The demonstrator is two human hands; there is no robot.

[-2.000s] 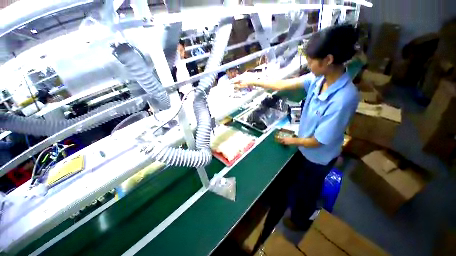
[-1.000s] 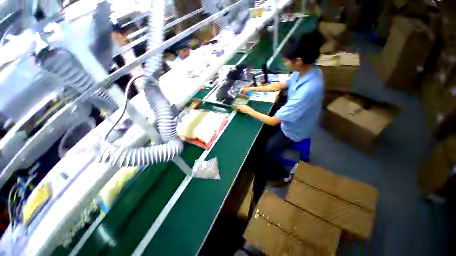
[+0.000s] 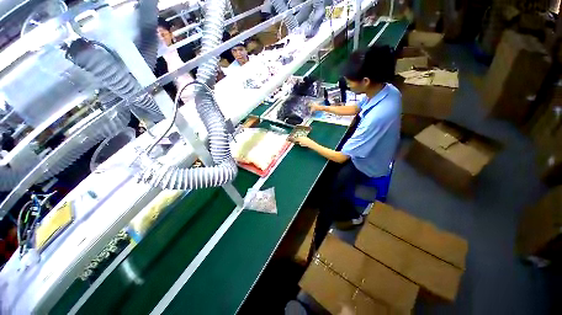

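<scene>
Neither of my hands can be made out; a faint pale blur at the bottom edge over the near carton is too unclear to name. Nearest in front are the green conveyor belt [image 3: 246,258] and two closed cardboard cartons side by side, the near one [image 3: 329,271] and the farther one [image 3: 419,243]. A small clear bag of small parts [image 3: 264,201] lies on the belt by the white rail. Beyond it, a bag of cream-white parts [image 3: 256,149] lies on a red tray or sheet. A small parts tray [image 3: 299,133] is at the seated worker's hand.
A worker in a blue shirt [image 3: 376,126] sits on a blue stool [image 3: 377,184] right of the belt. Open cartons [image 3: 453,151] stand behind. A ribbed hose [image 3: 215,135] hangs over the white shelf [image 3: 111,203]. Small silvery parts [image 3: 105,255] lie at lower left. Other people are across the line.
The worker, earlier standing and reaching across the line, has sat down by one second ago, with both arms now over the belt. My view has shifted, showing more of the floor cartons.
</scene>
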